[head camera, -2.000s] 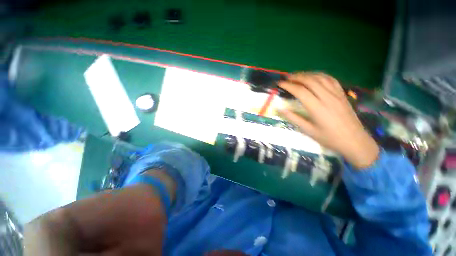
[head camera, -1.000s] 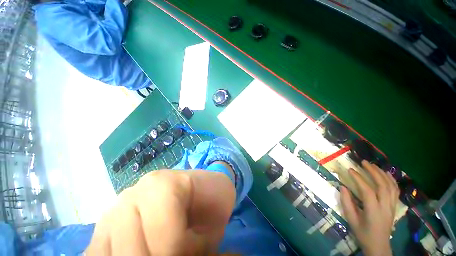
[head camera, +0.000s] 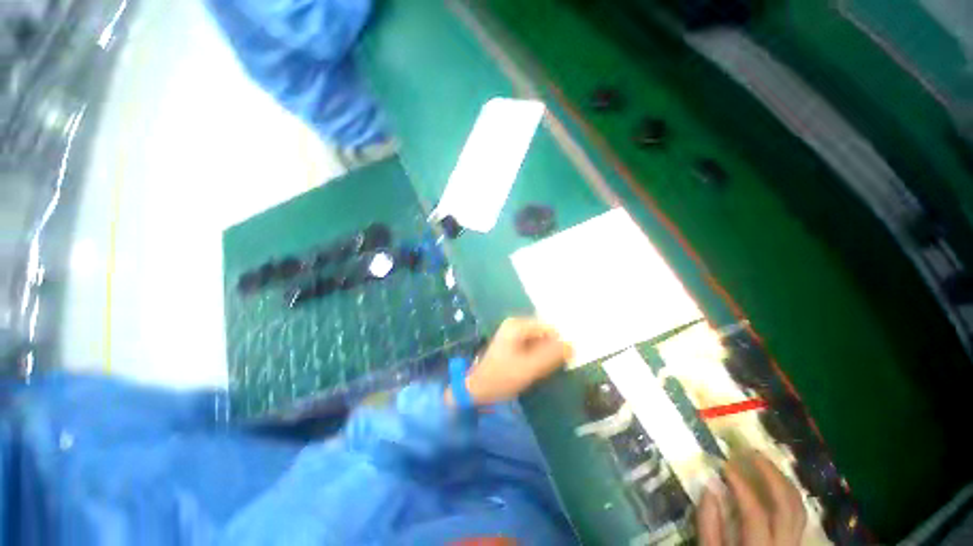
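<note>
My left hand (head camera: 520, 359) is curled at the near left edge of the white paper sheet (head camera: 608, 283); blur hides whether it holds anything. My right hand (head camera: 752, 503) is over the lower part of the cream test fixture (head camera: 688, 363), cut off by the bottom edge; its grip is unclear. A red strip (head camera: 734, 407) crosses the fixture above it. A long white strip (head camera: 653, 405) lies beside the fixture, with dark modules under pale tape (head camera: 629, 448) nearest my body. A round dark watch unit (head camera: 536, 221) lies beyond the paper.
A clear blister tray (head camera: 331, 357) at left holds rows of dark watches. A slanted white label piece (head camera: 496, 165) lies beyond the watch unit. Three dark units (head camera: 652, 133) sit on the green belt at right. Another person's blue sleeve (head camera: 309, 64) is at the top left.
The view has swung left, showing more of the blister tray. My left hand has moved from close before the camera to the paper's near edge. My right hand remains over the fixture.
</note>
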